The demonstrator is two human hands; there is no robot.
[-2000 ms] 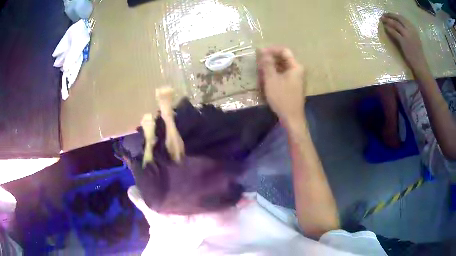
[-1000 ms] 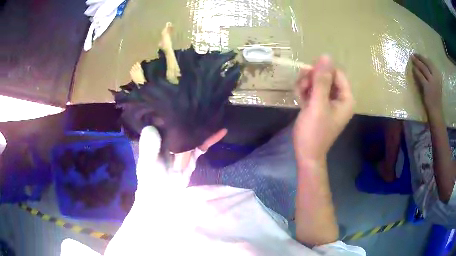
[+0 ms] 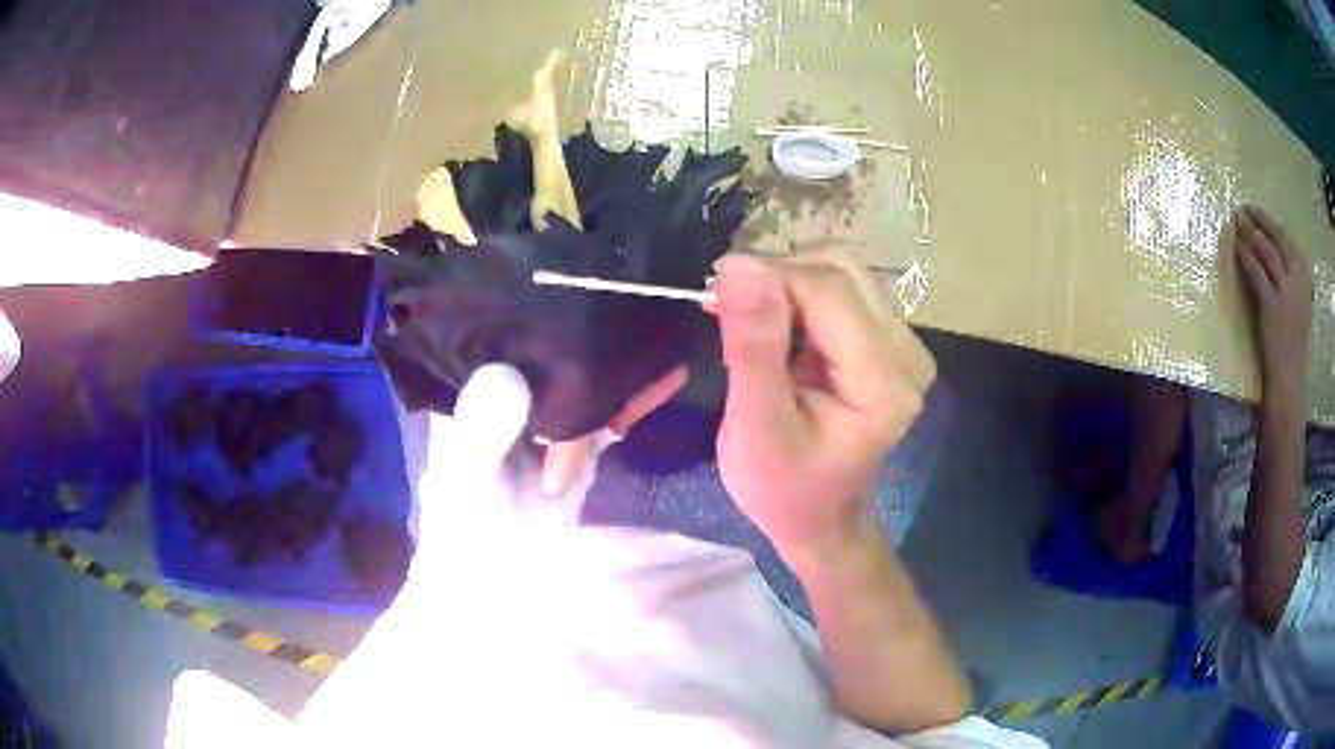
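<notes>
My left hand, in a white glove with some bare fingers showing, holds the black spiky piece from below, over my lap at the table's edge. Two tan prongs stick up from its far side. My bare right hand pinches a thin white stick between thumb and finger. The stick points left, its tip over the black piece; I cannot tell if it touches. A small white dish lies on a brown-spotted square, with a stick beside it.
The film-covered table spans the front. White gloves lie at its far left. A blue crate of dark pieces stands on the floor at left. Another person's arm rests on the table at right, near a blue stool.
My right hand has moved from beside the dish to over the black piece, and a white stick now shows in it. My left hand and the piece are held more steadily over my lap.
</notes>
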